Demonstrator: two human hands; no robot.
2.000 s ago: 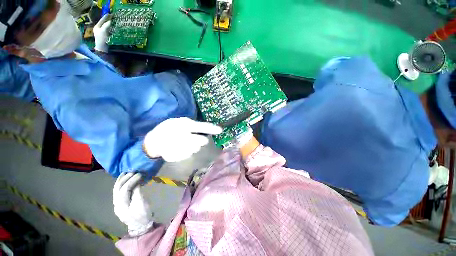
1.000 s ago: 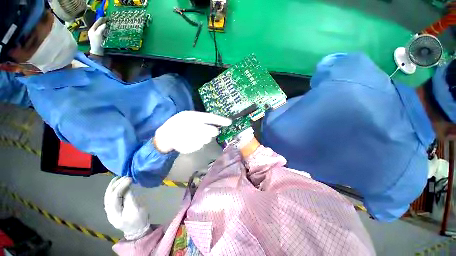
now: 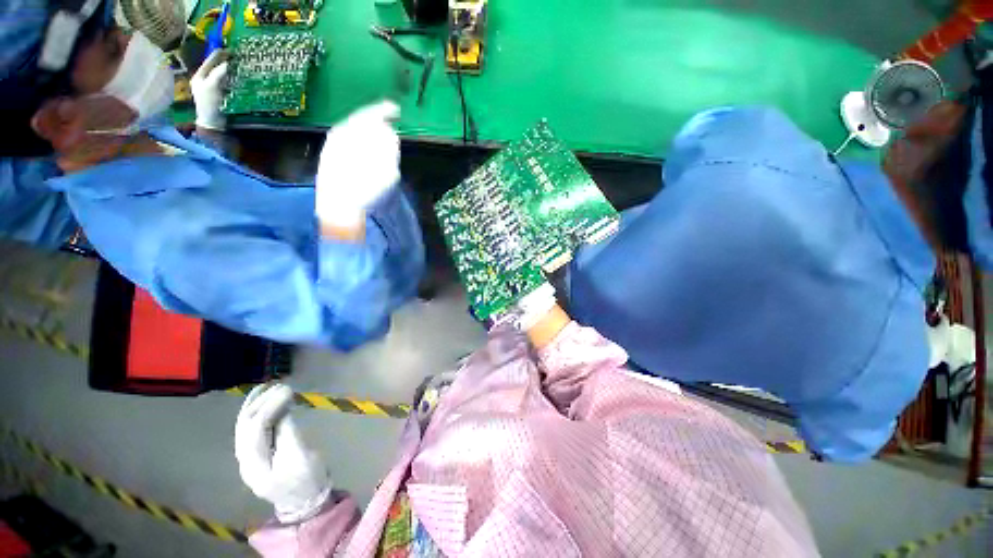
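Note:
A green circuit board (image 3: 528,223) is held up, tilted, in front of me, with rows of small parts and silvery spots facing me. My right hand (image 3: 531,310), in a white glove, grips its lower corner; most of the fingers are hidden behind the board. My left hand (image 3: 279,452), also in a white glove, hangs at the lower left, away from the board. It is empty, with fingers loosely bent.
A person in blue (image 3: 240,240) stands at left, one gloved hand raised, the other beside another board (image 3: 269,74) on the green bench (image 3: 632,65). Another person in blue (image 3: 751,273) is at right. Pliers (image 3: 397,44), a fan (image 3: 904,96) and a black tote (image 3: 109,332) show.
The other person's gloved hand, which pointed over the board, has drawn back up and left. The dark strip seen across the board is gone. My right hand still holds the board.

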